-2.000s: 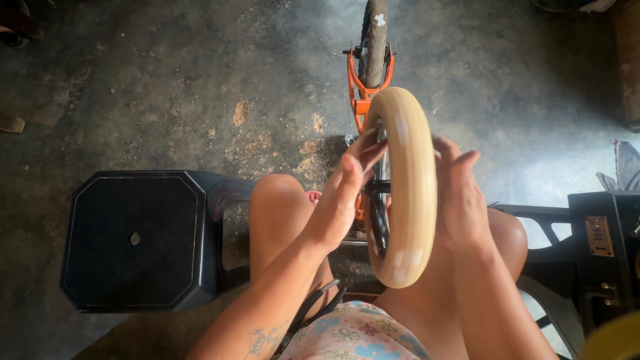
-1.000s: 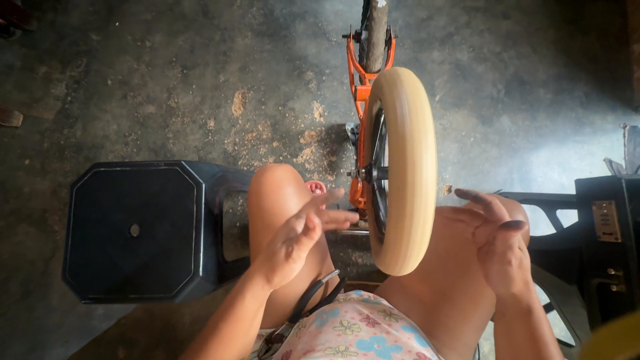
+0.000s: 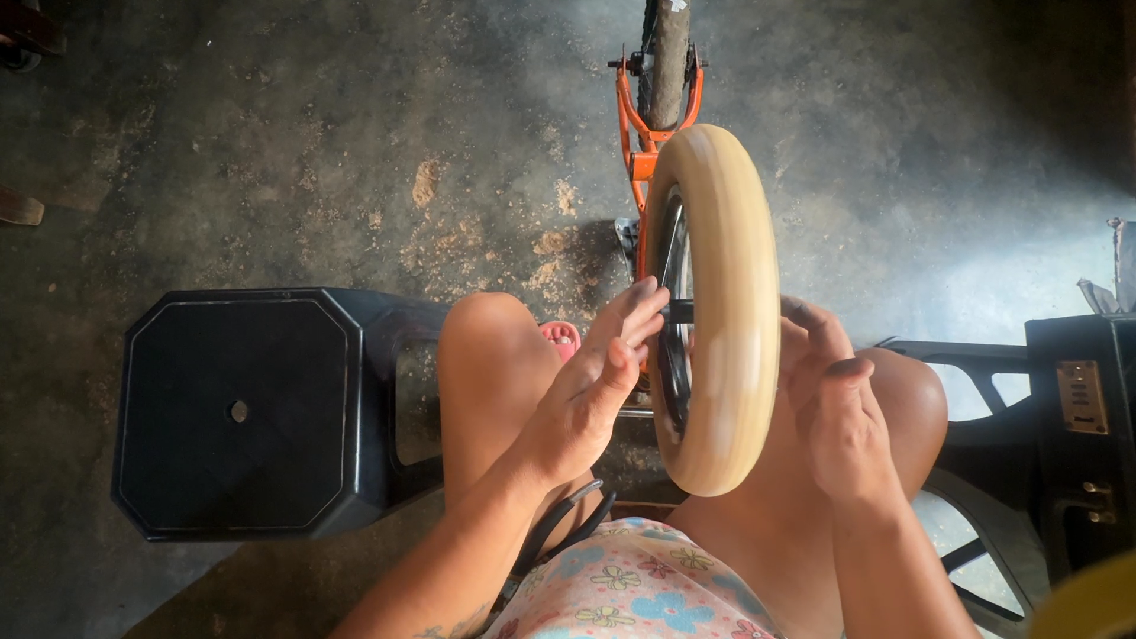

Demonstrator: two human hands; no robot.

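Observation:
A small bicycle wheel with a cream tire (image 3: 732, 311) stands upright between my knees, its tread blurred as if spinning. It belongs to a bicycle with an orange frame (image 3: 643, 166), whose other wheel has a dark, worn tire (image 3: 667, 75). My left hand (image 3: 590, 382) is at the wheel's left side, fingers apart, fingertips near the axle; contact cannot be told. On the right side, my right hand (image 3: 834, 399) is partly behind the tire, fingers bent and smudged dark, holding nothing visible. A black-handled tool (image 3: 568, 524) lies by my lap.
To the left stands a black plastic stool (image 3: 240, 417). A black case with metal latches (image 3: 1083, 426) rests at the right on another black stool (image 3: 985, 453). Pale crumbs (image 3: 550, 241) are scattered over the concrete floor (image 3: 311, 177). A yellow object edges in at bottom right.
Both hands were spread away from the wheel one second ago and are now close to its two sides again. The bicycle stays between my knees.

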